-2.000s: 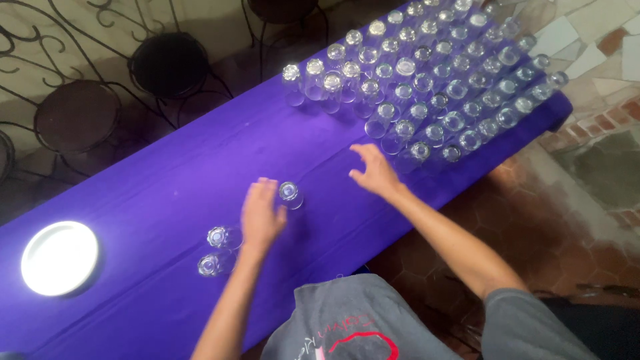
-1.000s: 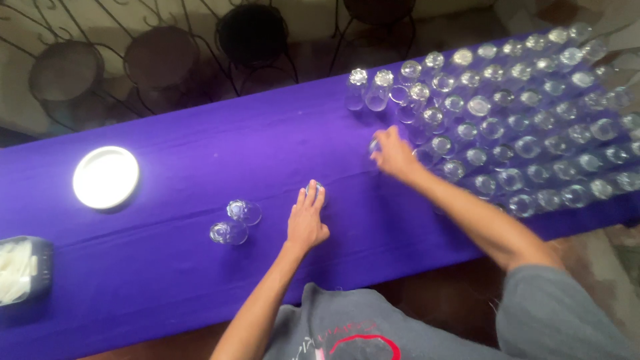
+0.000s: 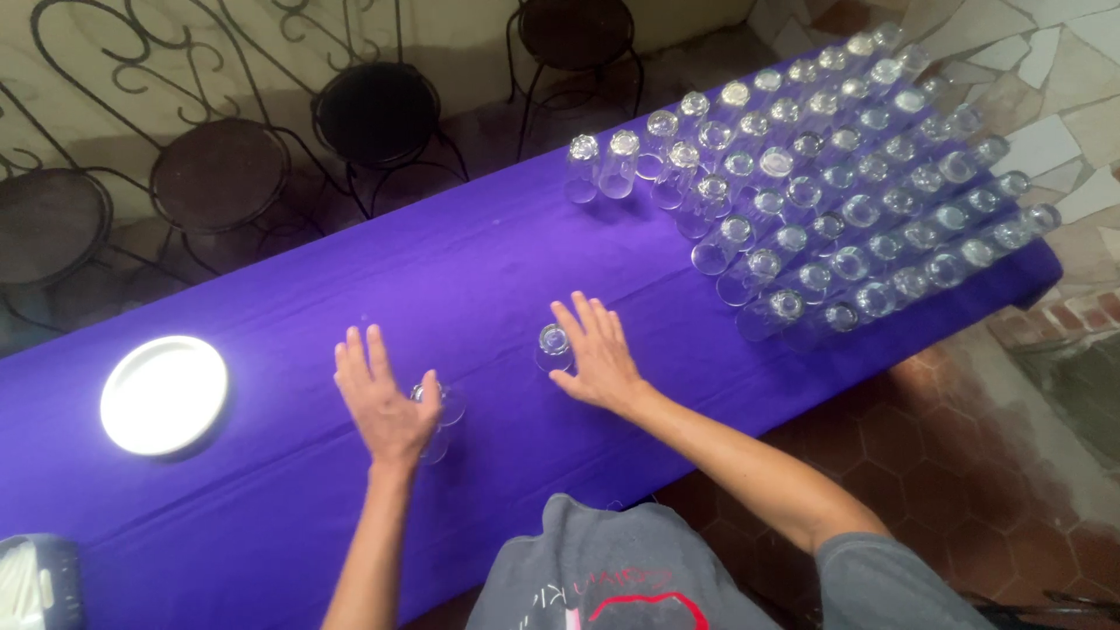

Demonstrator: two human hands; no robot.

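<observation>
Upside-down clear drinking glasses stand on a long table with a purple tablecloth (image 3: 490,280). My left hand (image 3: 389,407), fingers spread, is over or beside a glass (image 3: 451,404), partly covering it; another glass (image 3: 432,448) stands just below. It grips neither. My right hand (image 3: 599,354) is open around the right side of a single glass (image 3: 553,343); whether the thumb touches it is unclear. Many more glasses (image 3: 849,210) stand in close rows at the right end, with two glasses (image 3: 621,162) at their upper left corner.
A stack of white plates or a single deep one (image 3: 164,395) lies on the left of the table. A dark container with pale items (image 3: 52,577) is at the lower left corner. Metal chairs with round seats (image 3: 219,175) line the wall beyond the table's far edge.
My right hand, by the rows of glasses one second ago, is now nearer my left hand beside a lone glass. My left hand has moved left, over the small group of glasses. The view has shifted.
</observation>
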